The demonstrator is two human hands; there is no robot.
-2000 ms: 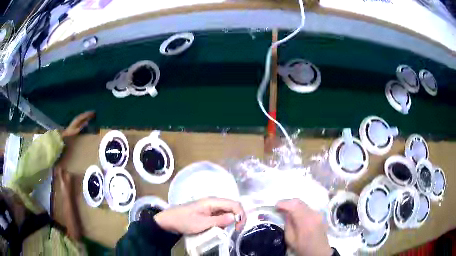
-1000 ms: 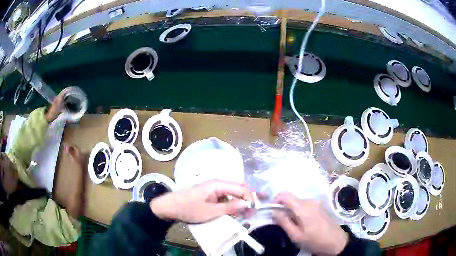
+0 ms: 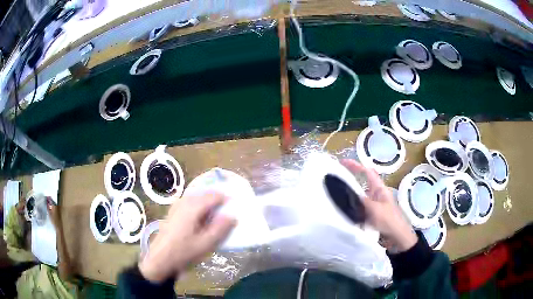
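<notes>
My right hand [image 3: 386, 211] holds a white round fixture [image 3: 316, 175] by its right edge, tilted, with its black centre facing right. My left hand [image 3: 188, 232] is over the near left side of the round white tub [image 3: 231, 185]; it is blurred, and whether its fingers hold a small pale piece cannot be told. A crinkled clear plastic bag [image 3: 342, 257] lies under and in front of the fixture. A white cord [image 3: 349, 100] comes down from above and ends behind the fixture.
Fixtures cluster on the brown board at left [image 3: 129, 216] and right [image 3: 421, 200]. Others sit on the green belt [image 3: 204, 87]. A brown stick [image 3: 286, 120] with a red lower end crosses the belt. Another person's hand [image 3: 54, 215] holds a fixture at far left.
The fixture has been raised and tilted from low in front of me. My left hand has moved left, away from it, over the tub. The view has shifted; the other person's hand has left the belt edge.
</notes>
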